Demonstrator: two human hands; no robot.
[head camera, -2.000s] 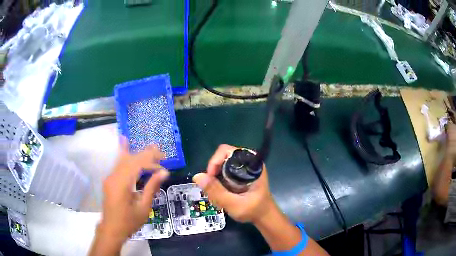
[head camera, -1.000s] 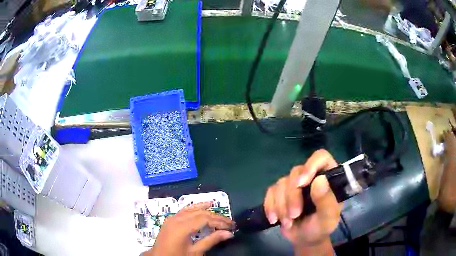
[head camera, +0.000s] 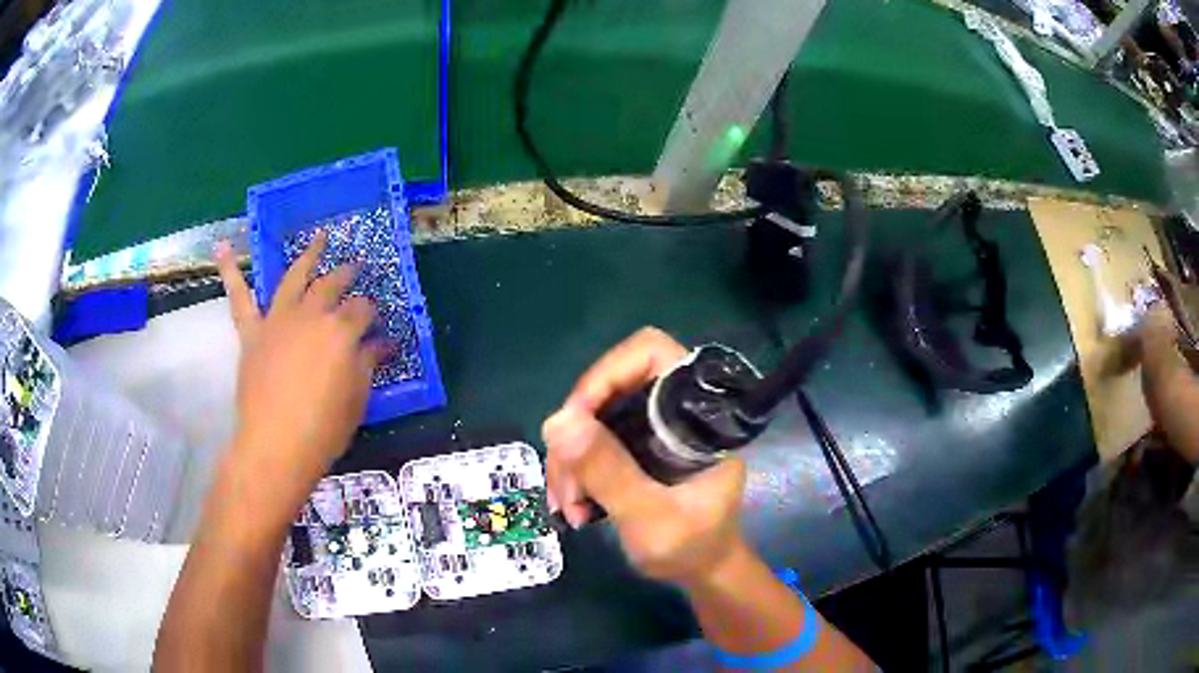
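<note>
My left hand (head camera: 305, 345) reaches into the blue screw bin (head camera: 427, 352), its fingers spread on the heap of tiny silver screws (head camera: 345, 241). Whether the fingertips pinch a screw cannot be told. My right hand (head camera: 644, 473) is closed around the black electric screwdriver (head camera: 684, 418), tilted, cord end up and to the right. Its tip is hidden near the right housing's edge. Two white housing halves lie side by side: the left housing (head camera: 352, 594) and the right housing (head camera: 489, 573). Each holds a green circuit board with small components.
Stacked white housings (head camera: 125, 460) stand at left. A grey metal post (head camera: 736, 99) rises behind the bench. A black cylinder with a pale band (head camera: 780, 237) is beside it. A dark looped strap (head camera: 966, 322) lies at right. Another person's arm (head camera: 1168, 381) is at the far right.
My left hand has moved from the housings up into the screw bin. My right hand has moved left with the screwdriver and turned it more upright. Both housings are now uncovered.
</note>
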